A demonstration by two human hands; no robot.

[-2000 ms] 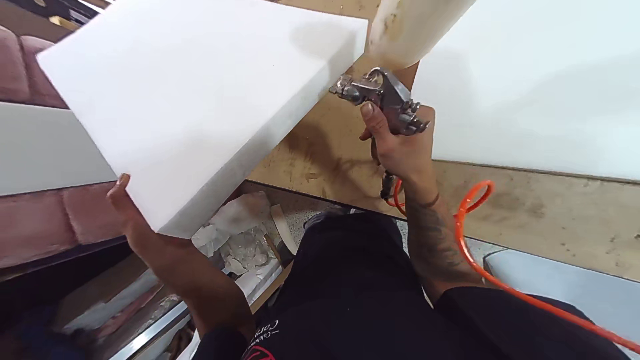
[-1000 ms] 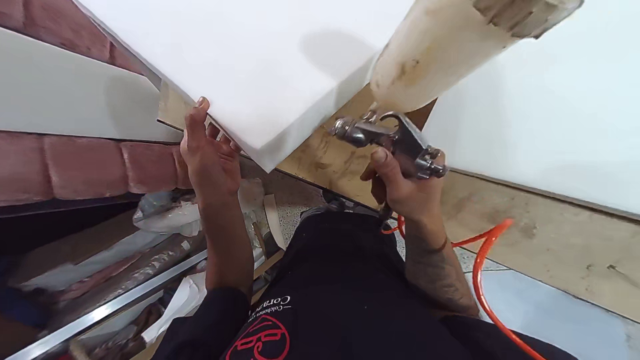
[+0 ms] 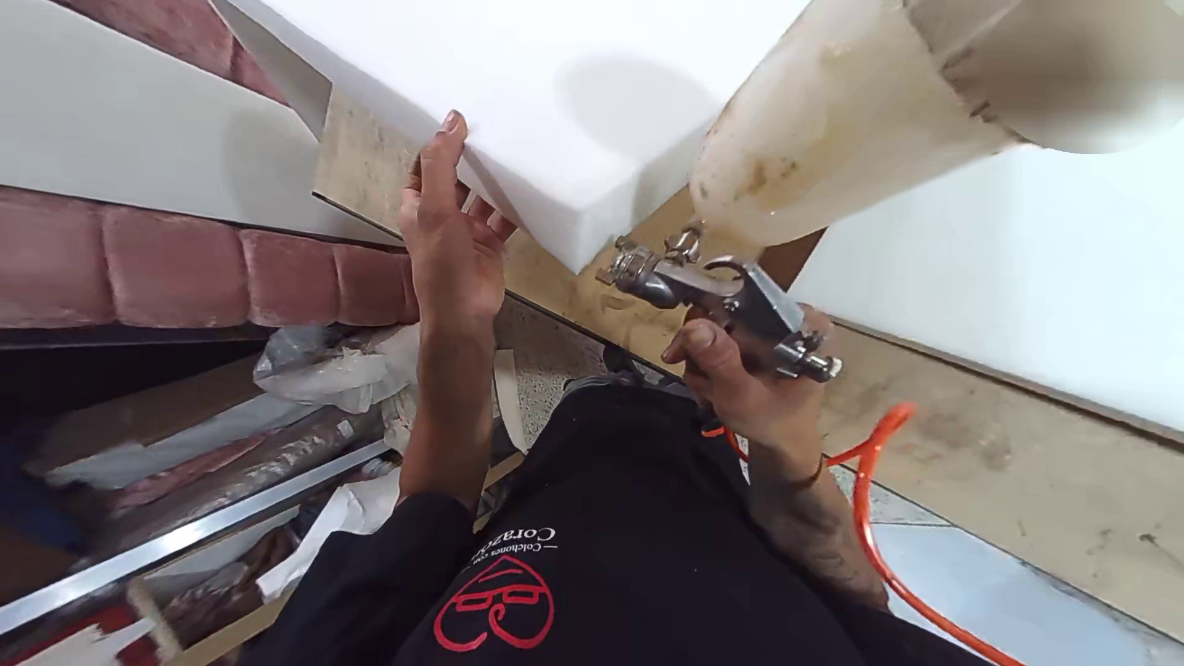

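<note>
A thick white foam block [image 3: 518,83] lies over a wooden board, one corner pointing toward me. At its left side edge is my left hand [image 3: 458,231], palm turned up, a finger against the foam and the other fingers partly behind its side. Right of the corner, my right hand [image 3: 754,370] grips a metal spray gun [image 3: 712,291] by its handle, the nozzle close to the foam corner. Above the gun stands its large, stained, translucent cup [image 3: 832,129]. An orange air hose [image 3: 865,499] runs from below that hand to the lower right.
Pink tufted upholstery [image 3: 176,268] and a pale panel [image 3: 157,129] lie at the left. Below them are plastic wrap [image 3: 342,370], a metal bar [image 3: 194,532] and scraps. A white sheet [image 3: 1027,277] rests on the wooden board [image 3: 980,453] at the right.
The foam block has turned, bringing its near corner closer to the spray gun. My left hand has shifted from the near corner to along the left side edge. The right hand keeps its grip.
</note>
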